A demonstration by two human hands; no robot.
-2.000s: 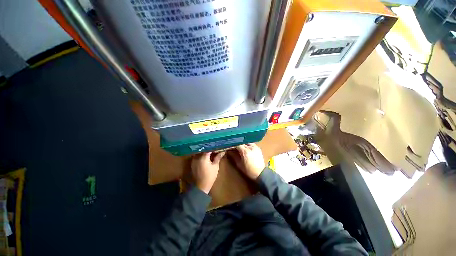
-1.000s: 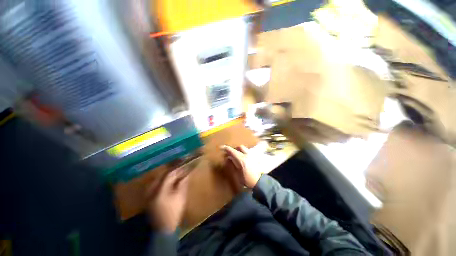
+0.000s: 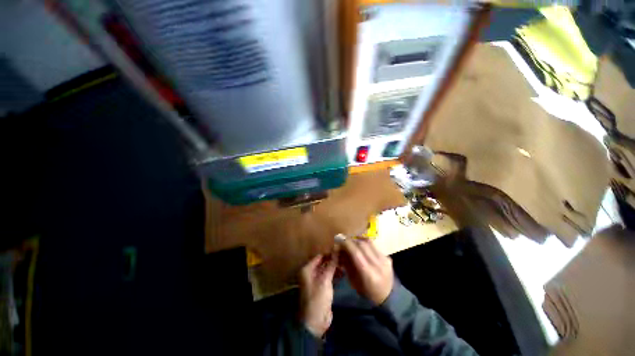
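A brown panel (image 3: 278, 233) lies across the press base under the green press head (image 3: 278, 182). A small dark metal piece (image 3: 303, 201) shows just below the head, over the panel. My left hand (image 3: 318, 288) and my right hand (image 3: 367, 270) are close together at the panel's front edge. The fingertips of both hands meet around a small pale, shiny piece (image 3: 340, 238), likely a metal fitting. It is mostly hidden by the fingers and blurred.
The silver press cylinder (image 3: 230, 83) rises above the head. The control box (image 3: 398, 90) is at its right. Loose metal fittings (image 3: 421, 208) lie right of the panel beside a clear plastic bag (image 3: 420, 165). Panel stacks (image 3: 508, 132) cover the white table at right.
Both hands have left the area under the press head and come together nearer my body, now with a small pale piece between the fingers. The camera view has swung right and partly back.
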